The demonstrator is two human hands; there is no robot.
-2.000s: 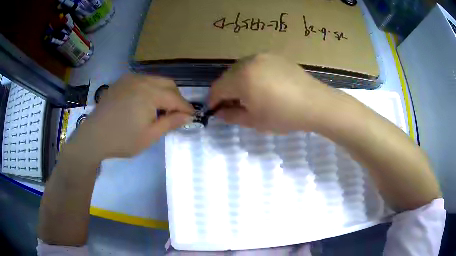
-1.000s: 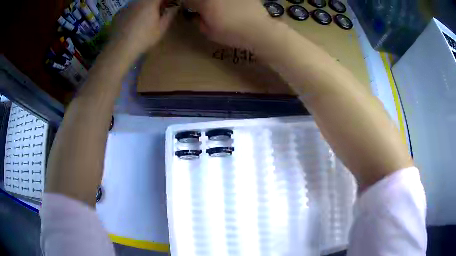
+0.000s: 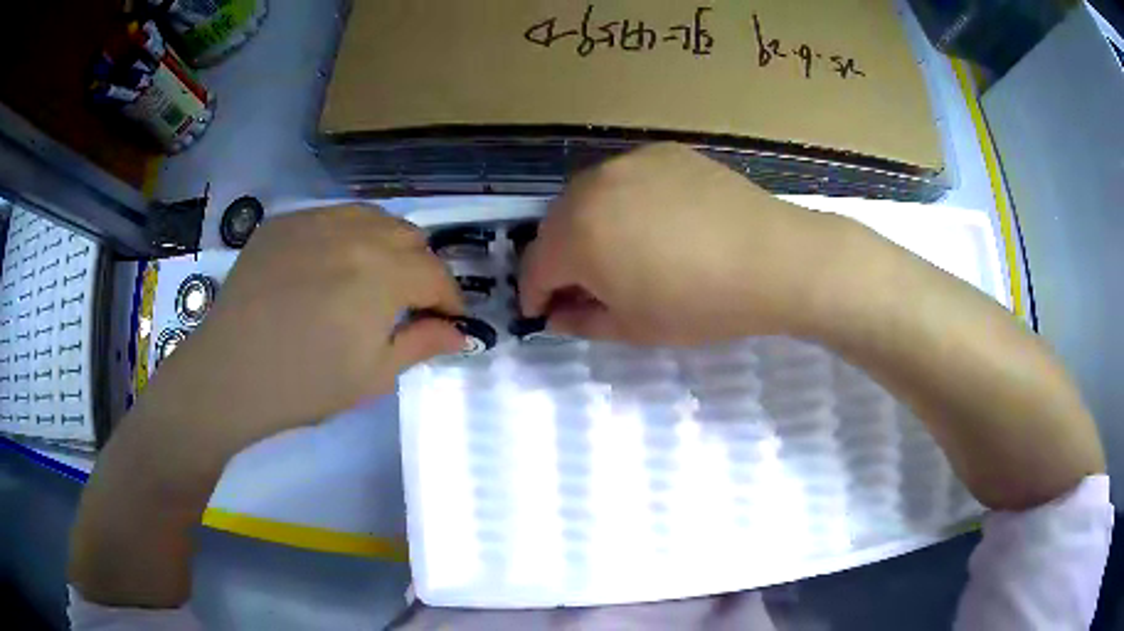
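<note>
The slotted white tray lies nearest me, its lower part overexposed. Black-rimmed round parts stand on edge in the slots at its far left corner. My left hand pinches a round part between thumb and finger at the left column. My right hand pinches another round part at the second column, mostly hidden by the fingers. Both parts are at the tray's slots, just nearer me than the standing ones; whether they are fully seated cannot be told.
A handwritten cardboard sheet tops a stack of dark-edged trays beyond the white tray. Loose round parts lie on the table at left. Pen cups stand at the far left, a gridded white panel at the left edge, a white block at right.
Both hands have come back from the far part of the cardboard to the tray's far left corner, each with a round part. The view has shifted too.
</note>
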